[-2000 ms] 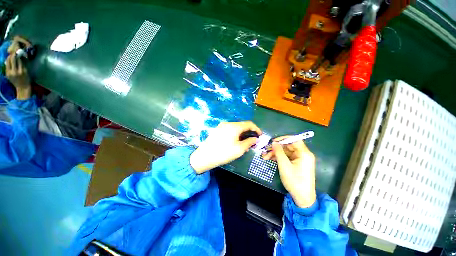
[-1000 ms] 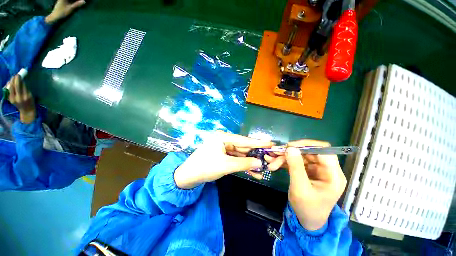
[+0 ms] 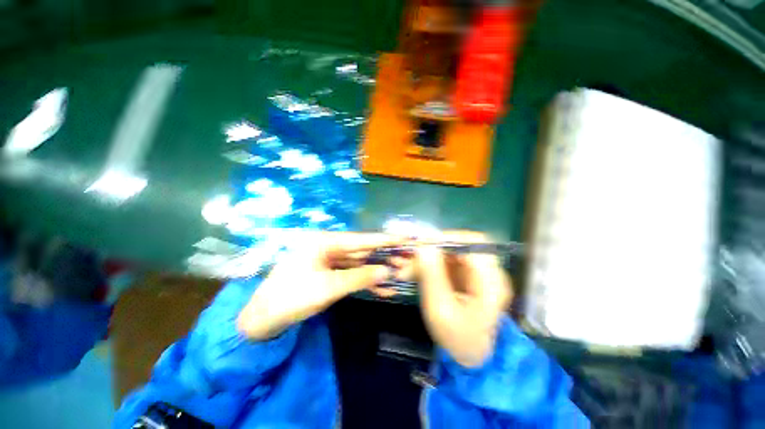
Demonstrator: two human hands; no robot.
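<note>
The view is blurred. My left hand [image 3: 306,276] holds a small black module [image 3: 382,254] between thumb and fingers, above the near edge of the green bench. My right hand [image 3: 461,293] touches my left fingertips and holds dark, thin tweezers [image 3: 486,248] that point left at the module. The tweezers' tips are too blurred to tell if they touch it. The small gridded strip under my hands is mostly hidden.
An orange press fixture [image 3: 386,151] with a red handle [image 3: 486,67] stands beyond my hands. A white parts tray [image 3: 629,218] lies right. Crinkled blue film [image 3: 294,176], a pale strip [image 3: 143,126] and a white wipe [image 3: 40,121] lie left. Another person's blue sleeve [image 3: 42,335] shows far left.
The whole view has shifted, so the bench things sit further left, and it is now blurred. My hands have come together at the module, with the tweezers turned level. The neighbour's hands are no longer distinct.
</note>
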